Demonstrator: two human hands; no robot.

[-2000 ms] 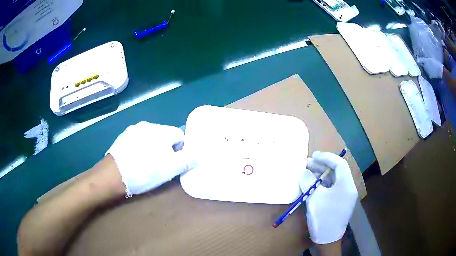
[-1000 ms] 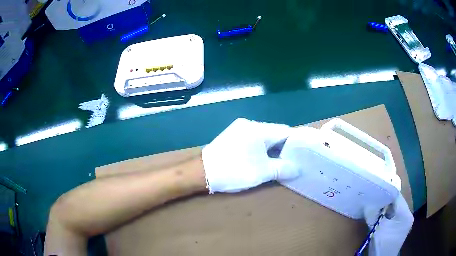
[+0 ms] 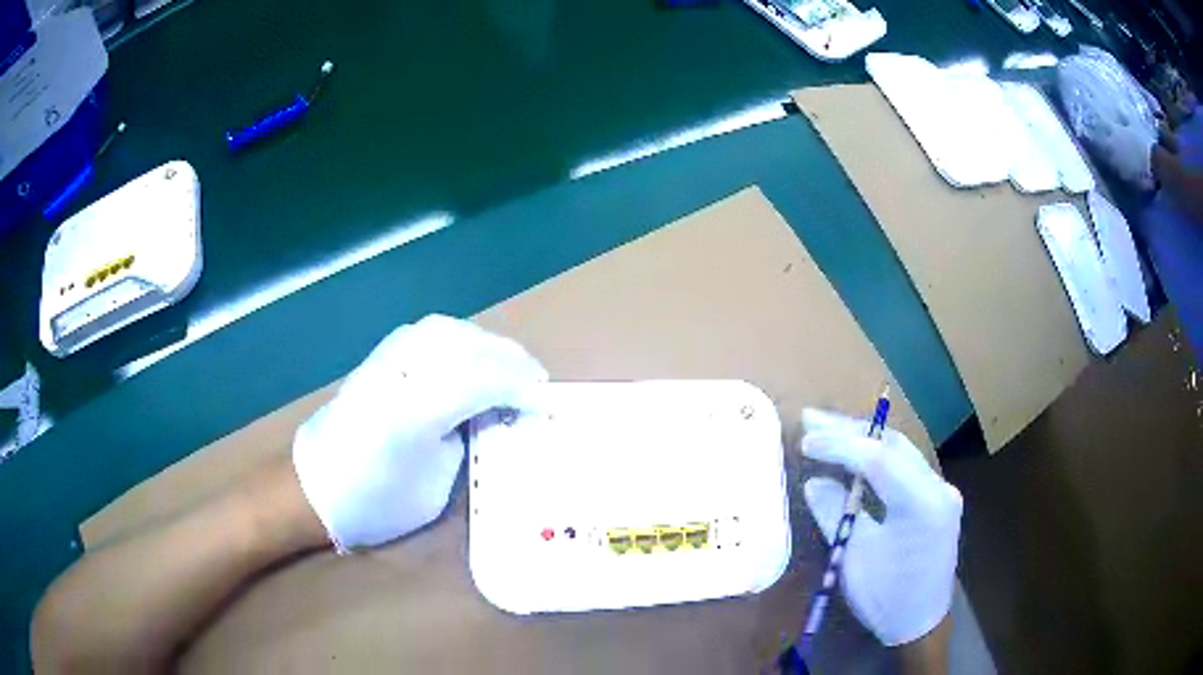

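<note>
A white router point(image 3: 631, 462) lies in front of me over the cardboard mat point(image 3: 660, 310), its face with several yellow ports and a red and a dark dot turned up. My left hand point(image 3: 402, 429), in a white glove, grips its upper left corner, thumb and fingers at the edge. My right hand point(image 3: 887, 521), also gloved, is just right of the router, a small gap between them. It holds a blue-and-white pencil point(image 3: 839, 543) across the palm and fingers. The pencil's lower end is near the picture's bottom.
A closed router point(image 3: 125, 257) stands on the green belt at left. A blue battery pack point(image 3: 268, 123) lies beyond it. Blue and white cartons point(image 3: 53, 112) are at far left. White covers point(image 3: 947, 121) lie on another cardboard sheet at right. Another person's gloved hand point(image 3: 1121, 139) is at upper right.
The router was tilted with its ring logo side showing; now its port side faces up. My right hand has come off its edge. The view has swung right.
</note>
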